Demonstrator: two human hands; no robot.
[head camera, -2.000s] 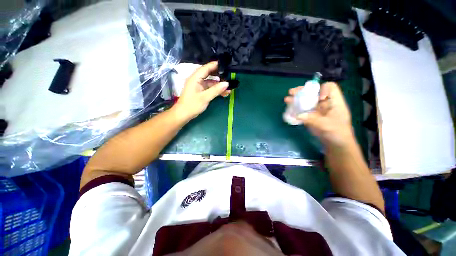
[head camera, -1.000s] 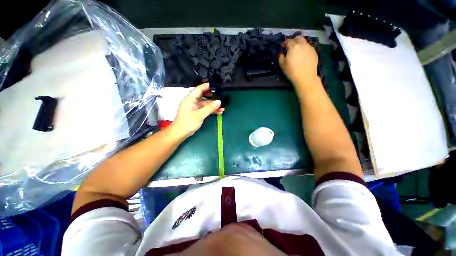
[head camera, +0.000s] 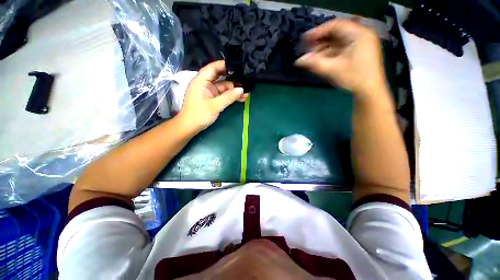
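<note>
My left hand (head camera: 211, 98) holds a black plastic housing (head camera: 234, 65) between thumb and fingers, at the near edge of the long dark tray (head camera: 189, 11). The housing is hard to tell apart from the dark heap behind it. My right hand (head camera: 342, 54) is blurred and raised over the right part of the tray, thumb and fingertips bent towards each other; whether it holds a small piece cannot be made out. Small dark inserts (head camera: 266, 33) are heaped in the tray. The white squeeze bottle (head camera: 295, 145) stands on the green mat, right of the yellow-green line.
A clear plastic bag (head camera: 159, 49) lies left, around a white sheet (head camera: 77, 104) bearing a black housing (head camera: 40, 92). A white ribbed board (head camera: 452, 126) is at the right, with black housings (head camera: 436, 27) at its far end. A blue crate (head camera: 33, 235) is lower left. A white wipe (head camera: 181, 87) lies near my left wrist.
The bottle went from my right hand onto the mat. My right hand reached into the tray heap and is now drawn back slightly, raised above it. My left hand still holds the housing.
</note>
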